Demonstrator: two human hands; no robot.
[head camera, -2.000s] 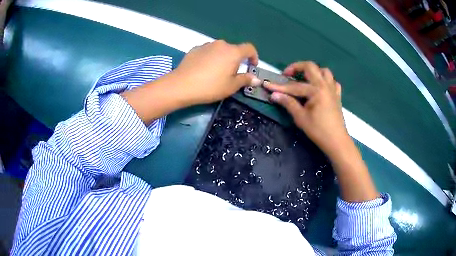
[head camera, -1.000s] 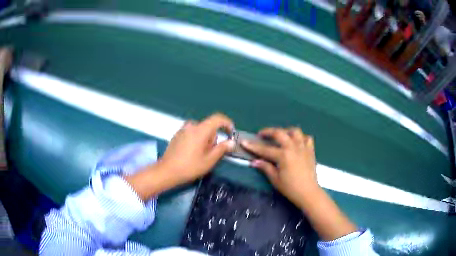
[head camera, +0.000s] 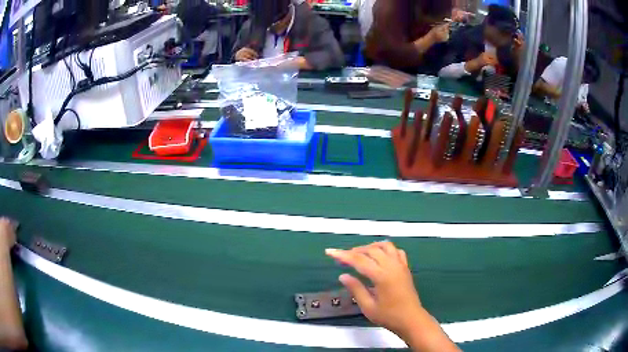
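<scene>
A grey metal plate (head camera: 328, 306) lies flat on the green conveyor, just beyond the near white stripe. It shows brass-coloured round centres in a row and small holes at its left end. My right hand (head camera: 379, 282) is over its right end and hides that part. Its fingers are spread and hold nothing that I can see; whether it touches the plate is unclear. My left hand is out of the picture.
Another plate (head camera: 48, 249) lies at the left, near another person's arm (head camera: 8, 295). A small dark block (head camera: 33, 182) is farther up. Across the line are a red bin (head camera: 172, 136), a blue bin (head camera: 263, 152) with clear bags, a red-brown rack (head camera: 454, 168) and several people.
The view has tilted up, and the black tray is out of the picture. The plate, before between both hands, now lies on the conveyor. My right hand has opened; my left hand has left the view.
</scene>
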